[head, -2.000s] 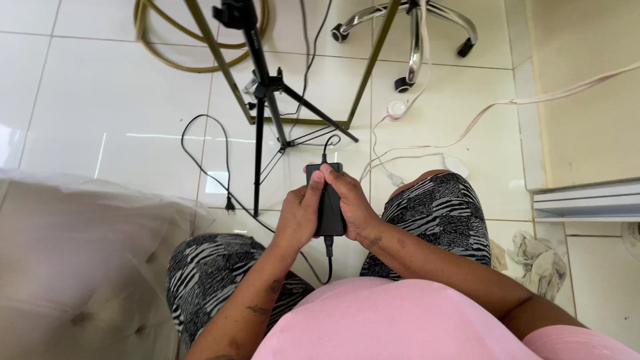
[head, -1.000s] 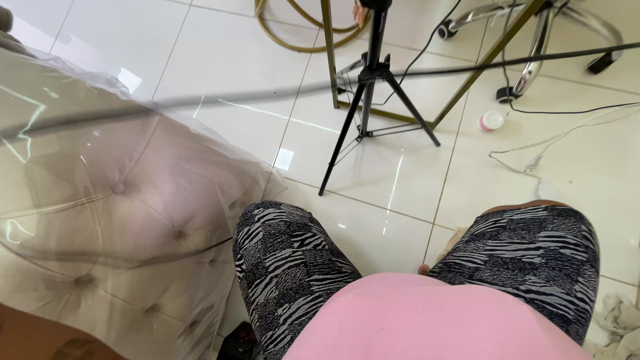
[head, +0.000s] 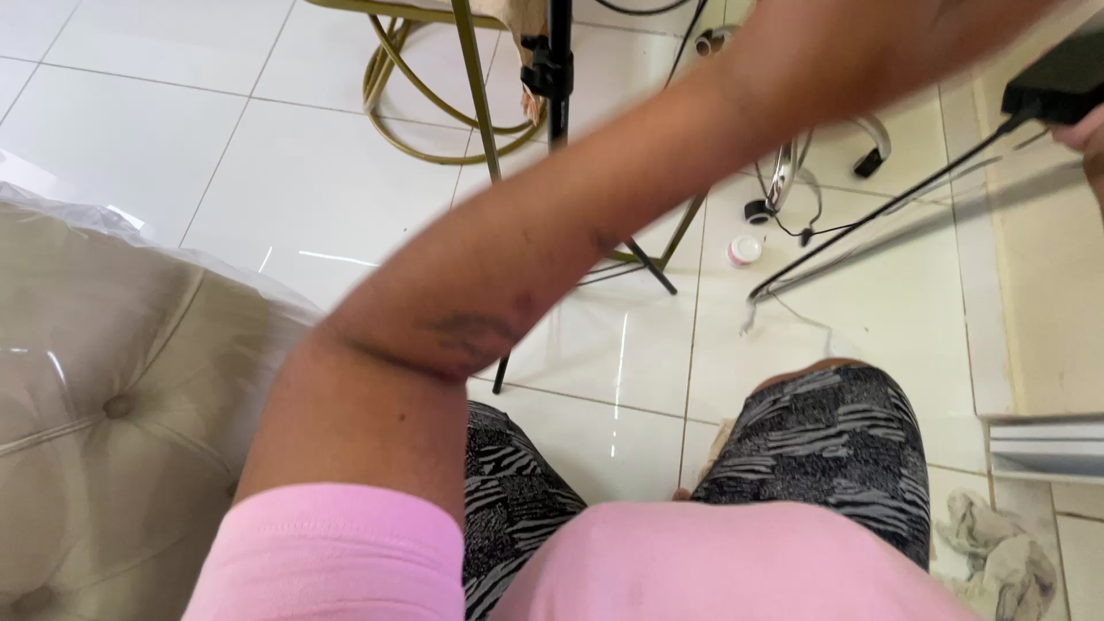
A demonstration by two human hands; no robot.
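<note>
A black power adapter shows at the right edge, with a dark cable running from it down and left toward the floor. Fingers of my right hand hold the adapter's lower side; most of that hand is cut off. My left arm stretches from the lower left across the view to the upper right. The blurred back of my left hand meets the top edge above and left of the adapter, its fingers out of sight. Behind the forearm stands a black tripod.
A tufted, plastic-covered upholstered piece fills the left side. Gold metal legs surround the tripod. A wheeled chair base and a small round container are on the tiles. A crumpled cloth lies lower right, below a white ledge.
Two seconds ago both hands held the adapter between my knees. Now it is at the far right in my right hand, and my left arm, low at the left one second ago, reaches across.
</note>
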